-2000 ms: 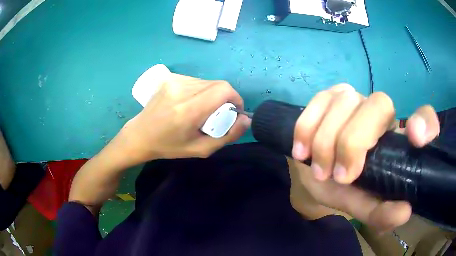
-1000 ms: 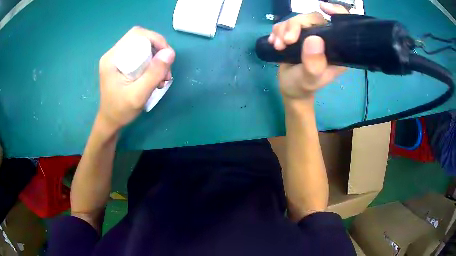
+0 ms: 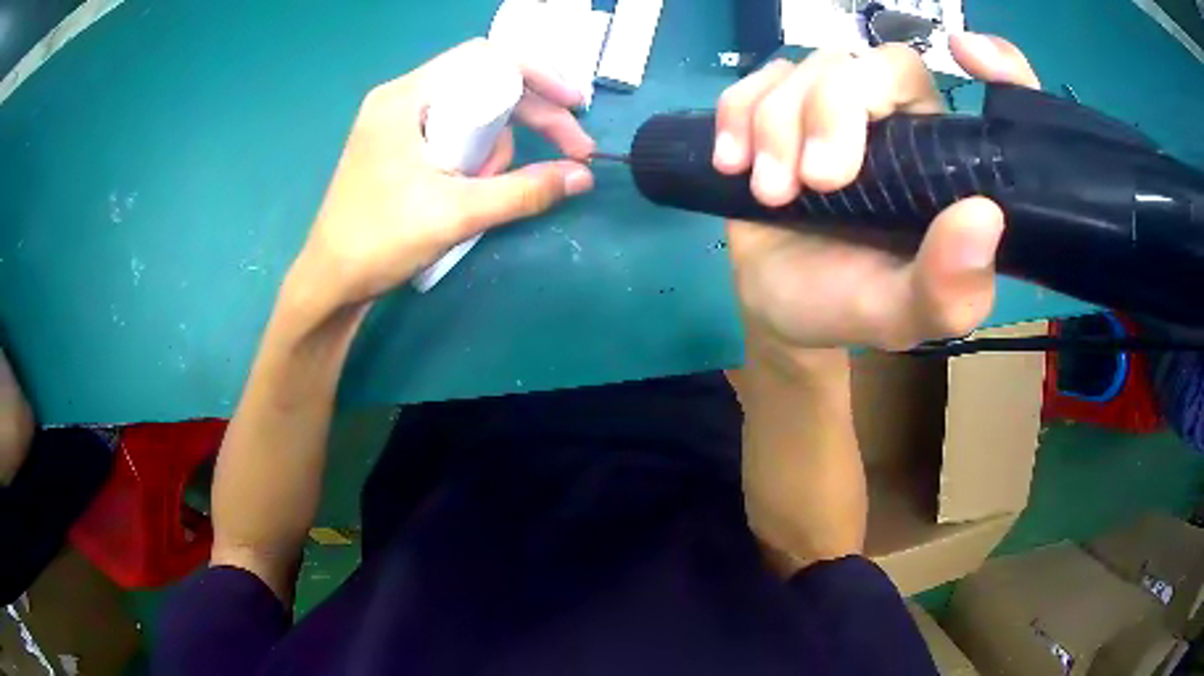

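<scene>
My right hand point(image 3: 845, 198) grips the black electric screwdriver point(image 3: 924, 165), held level above the mat with its nose to the left. The thin driver bit point(image 3: 609, 157) points at my left hand. My left hand point(image 3: 436, 198) holds a white plastic handheld fan point(image 3: 469, 112) against the palm; one end shows below the palm and the fingers cover its middle. The left thumb and index fingertips are near the bit's tip. Whether a screw sits there is too small to tell.
Another white fan point(image 3: 629, 42) lies at the back of the green mat point(image 3: 172, 251). The screw feeder point(image 3: 805, 27) stands behind my right hand, partly hidden. Below the bench edge are a red stool point(image 3: 145, 502) on the left and cardboard boxes point(image 3: 990, 436) on the right.
The fan's end has left the bit. Since the last earlier frame, my left hand has moved right and opened its thumb and index finger toward the bit; the screwdriver has moved slightly left and lower.
</scene>
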